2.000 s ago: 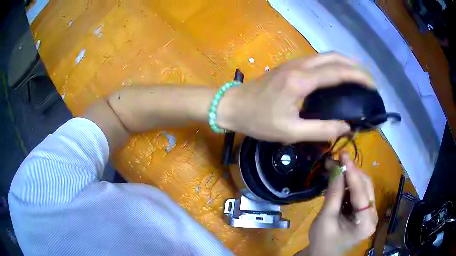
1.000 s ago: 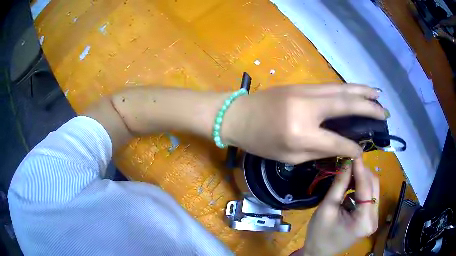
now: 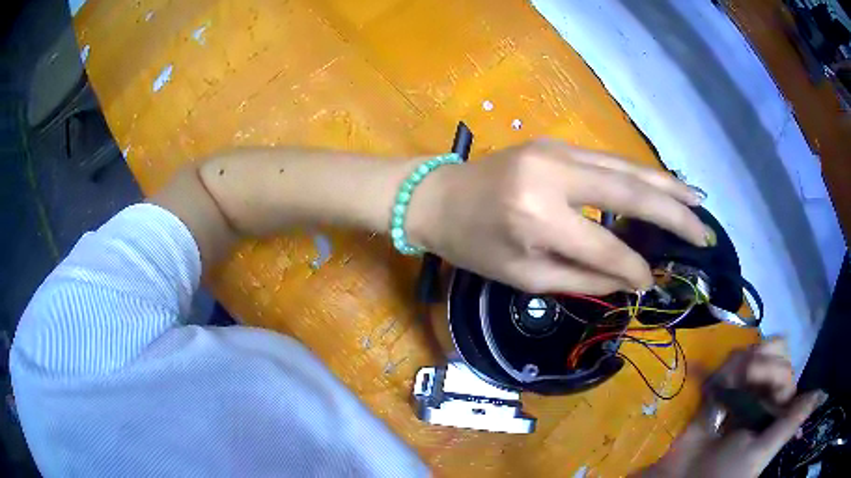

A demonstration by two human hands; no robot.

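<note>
My left hand, with a green bead bracelet, holds the black camera head from above, beside the base. The head's opening shows silver and pale parts. The open black base housing has a round hub with a bright centre. Thin red, yellow and black wires loop between head and base. A silver bracket adjoins the base. My blurred right hand, lower right and off the wires, grips a dark slim tool. A black antenna shows partly behind my left wrist.
The worn orange table lies under the work. A long white-and-grey strip runs along its far right side. Dark units lie at the lower right edge, partly behind my right hand. More dark items show at the top right.
My right hand has left the wires and moved right and down. The head sits slightly lower and farther right, its inner parts more exposed. The wires now hang in loose loops.
</note>
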